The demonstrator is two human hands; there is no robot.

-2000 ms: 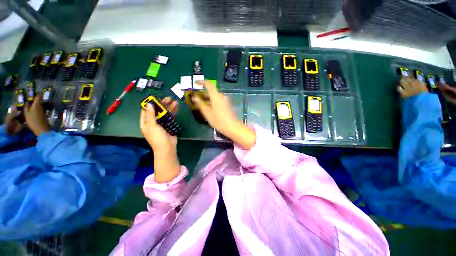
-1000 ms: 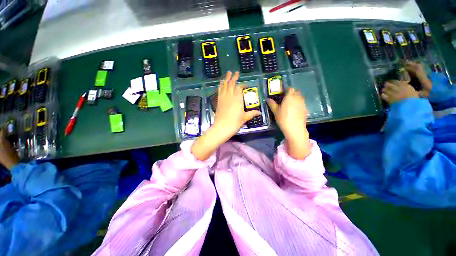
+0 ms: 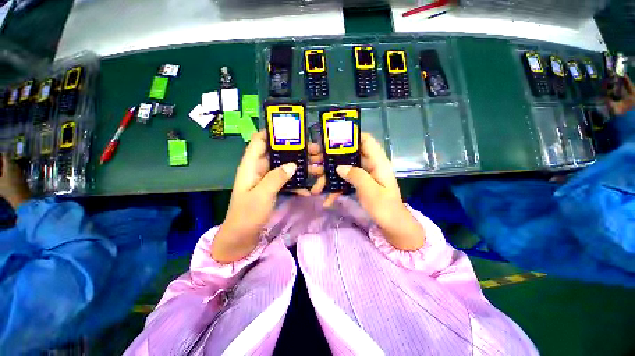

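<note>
My left hand [image 3: 252,188] holds a black keypad phone [image 3: 286,132] with a yellow frame and a lit white screen, thumb on its keys. My right hand [image 3: 379,182] holds a second such phone [image 3: 340,135], also lit, thumb on its keys. The two phones are side by side, upright, over the near edge of the clear blister tray [image 3: 472,132]. The tray's back row holds several phones, the outer two showing no yellow frame. The front pockets right of my hand are empty; those behind my hands are partly hidden.
Green and white batteries [image 3: 230,99] lie left of the tray, with small dark parts [image 3: 164,110] and a red and white marker pen [image 3: 118,135]. A red pen [image 3: 426,8] lies on the white strip. Phone trays and blue-sleeved people are at both sides.
Both hands were at the tray's front row a second ago. They have drawn together nearer me, each now holding a lit phone. The front pockets they reached into on the right are now empty.
</note>
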